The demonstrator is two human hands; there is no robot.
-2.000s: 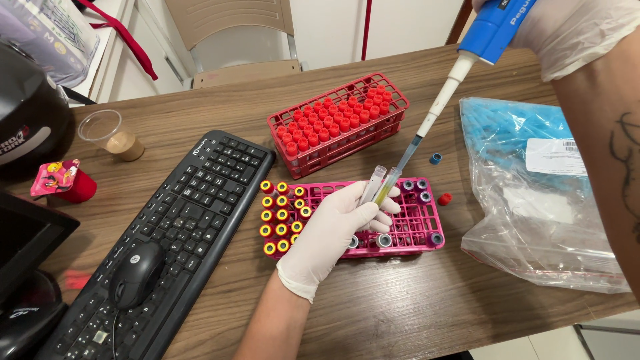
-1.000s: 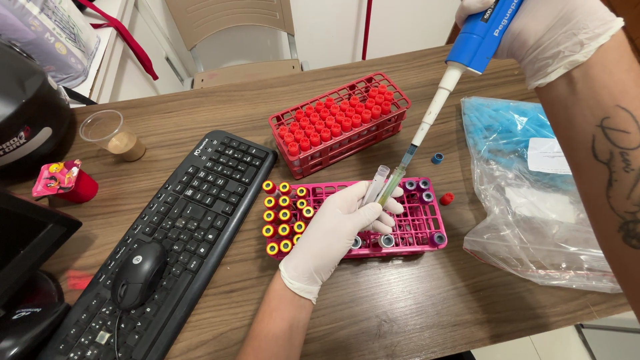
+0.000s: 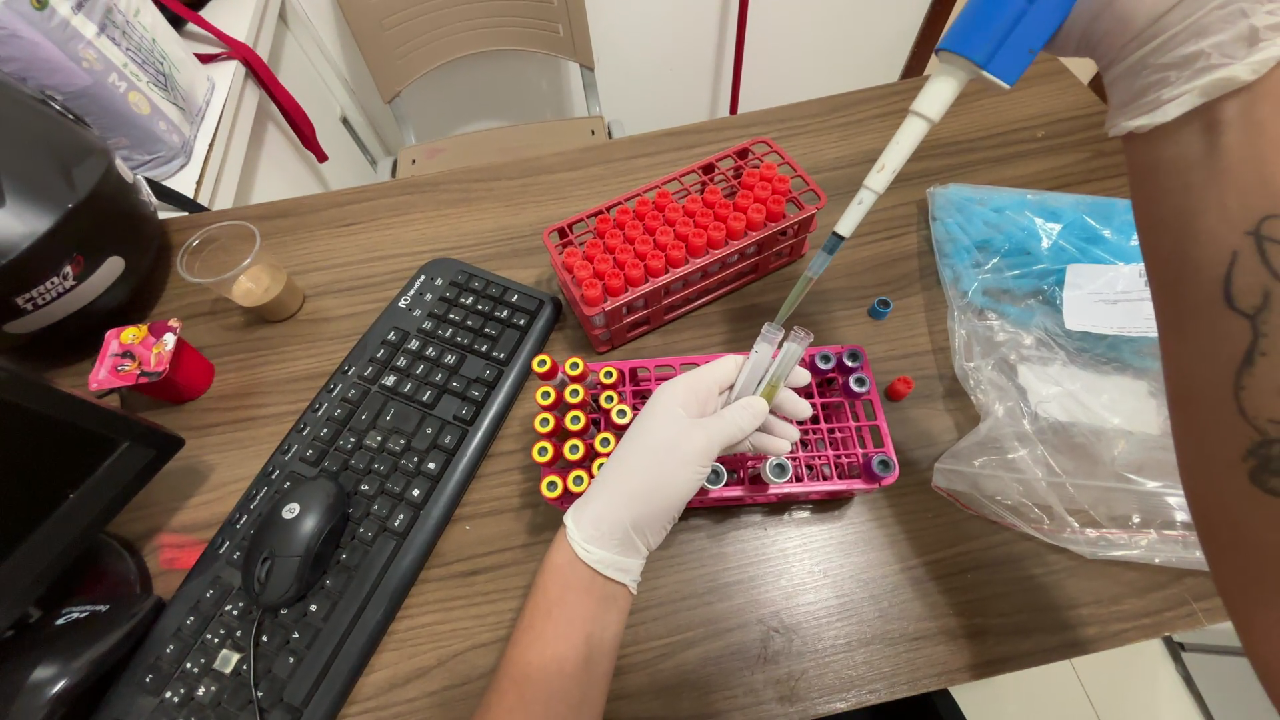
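Observation:
My gloved left hand (image 3: 680, 450) holds two open clear tubes side by side, tilted, above a magenta tube rack (image 3: 845, 430). The right tube (image 3: 785, 365) has yellowish liquid low in it; the left tube (image 3: 757, 362) looks cloudy. My gloved right hand (image 3: 1170, 50), partly cut off at the top right, is around a blue and white micropipette (image 3: 900, 130). The pipette's tip (image 3: 805, 285) holds yellowish liquid and ends at the mouth of the left tube. The magenta rack bears yellow-ringed, purple-capped and grey-topped tubes. Behind it stands a red rack (image 3: 690, 290) of red-capped tubes.
A blue cap (image 3: 880, 308) and a red cap (image 3: 900, 387) lie right of the racks, beside a clear bag of blue pipette tips (image 3: 1040, 240). At left are a black keyboard (image 3: 400, 440), a mouse (image 3: 295, 540), a plastic cup (image 3: 265, 290), a red pot (image 3: 185, 370) and a monitor (image 3: 70, 460).
The pipette tip has left the right tube and is now at the left tube's mouth, with liquid showing in it. My left hand still holds both tubes over the magenta rack.

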